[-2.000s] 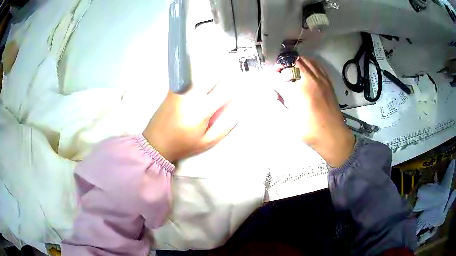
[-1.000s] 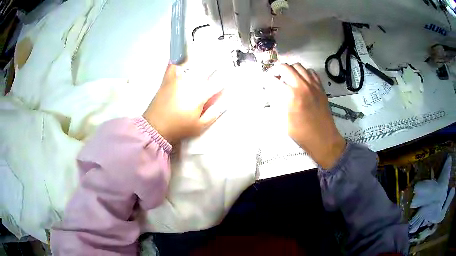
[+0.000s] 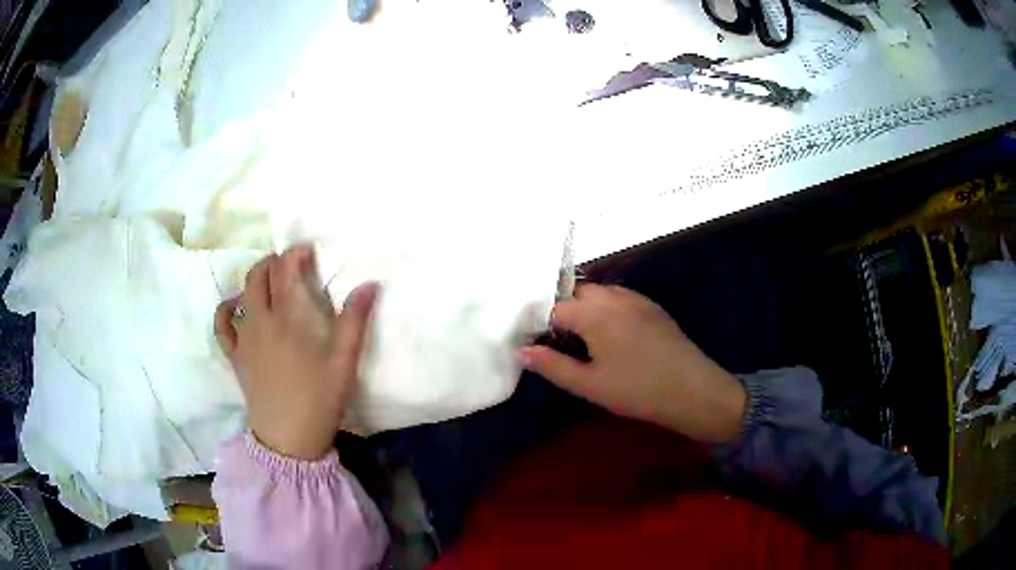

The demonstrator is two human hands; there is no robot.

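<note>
The white to cream garment piece (image 3: 446, 345) lies over the table's front edge, its upper part washed out by glare. My left hand (image 3: 295, 345) lies on the cloth at left centre, palm down, fingers spread, a ring on one finger. My right hand (image 3: 624, 356) is at the cloth's right edge, thumb and fingers at the edge near the table's front; whether they pinch it is hard to tell. The presser foot area (image 3: 529, 13) shows at the top, partly cut off.
Black scissors (image 3: 758, 16) are cut off at the top right. A slim metal tool (image 3: 746, 85) and a dark scrap (image 3: 646, 76) lie below them. Rule markings (image 3: 847, 131) run along the table. A cloth heap (image 3: 123, 267) lies left; a box with scraps (image 3: 989, 323) stands right.
Both hands have moved from beside the needle down towards me, at the front of the cloth. The view has shifted lower, so the machine is mostly out of sight. The dark scrap is now visible.
</note>
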